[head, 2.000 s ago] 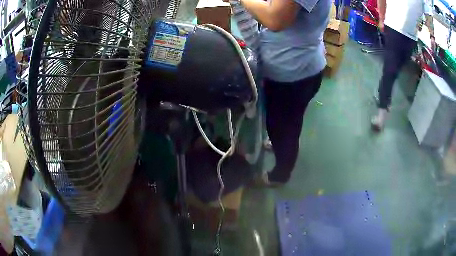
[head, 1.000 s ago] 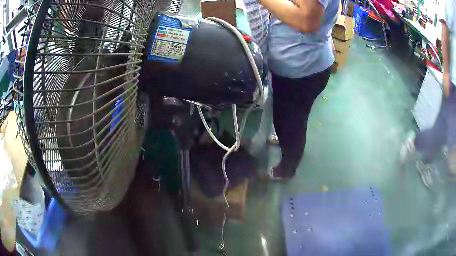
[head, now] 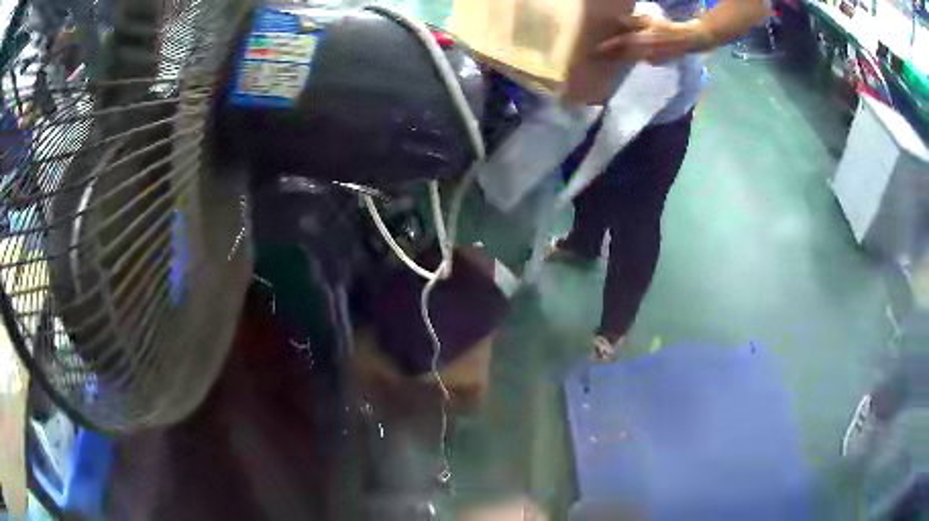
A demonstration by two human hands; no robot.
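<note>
Neither of my hands can be made out. A small blurred skin-toned shape is cut off by the bottom edge, and I cannot tell what it is. The blue platform deck (head: 693,438) lies on the green floor at the lower right, with no carton on its visible part. A brown carton (head: 514,36) is at the top centre, tilted and blurred, with a standing person's hand (head: 662,41) on its side. White sheets (head: 626,122) hang below it.
A pedestal fan (head: 132,224) with a dark motor (head: 351,97) and hanging pale cable (head: 433,326) fills the left. A dark stool-like seat (head: 423,310) stands behind it. A pale box (head: 881,173) is at right. Another person's shoe (head: 858,427) shows at the right edge.
The standing person's hand has come onto the carton, which is now nearer and larger in view. The sheets hang lower. The fan has shifted left and up in view. The walking person is mostly out of view.
</note>
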